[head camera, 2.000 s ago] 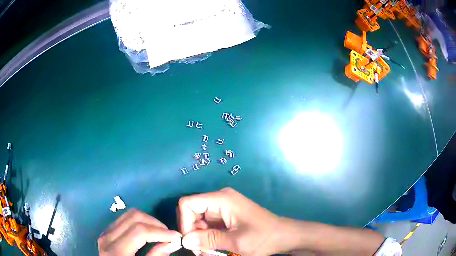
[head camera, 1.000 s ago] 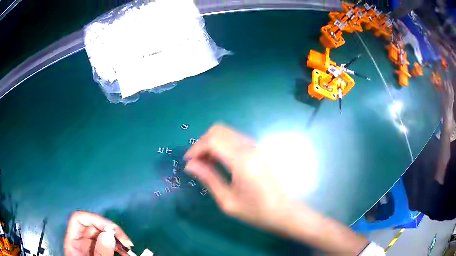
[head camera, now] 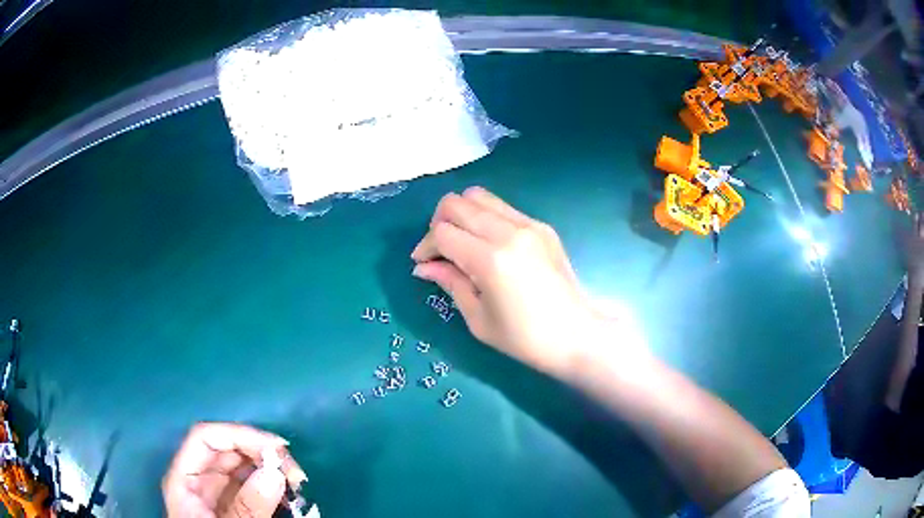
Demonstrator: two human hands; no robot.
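Small clear or grey clips lie scattered on the dark-green table at mid-view. My right hand is over the table just beyond them, fingertips pinched together near the surface; whether a clip is between them cannot be told. My left hand is at the lower left, cut off by the bottom edge, thumb and fingers closed on a small white connector housing. A dark lead and another white piece show just below its fingers; the rest is hidden by the hand and the frame edge.
A clear bag of white housings with a white sheet lies at the far side by the grey rail. Orange connector housings stand at the far right, more at lower left. A person's arm and a blue stool are at right.
My hands were together at the bottom; they have parted. My right hand has moved out over the clips, now covering where the farthest one lay. My left hand still holds the white housing. The view has shifted.
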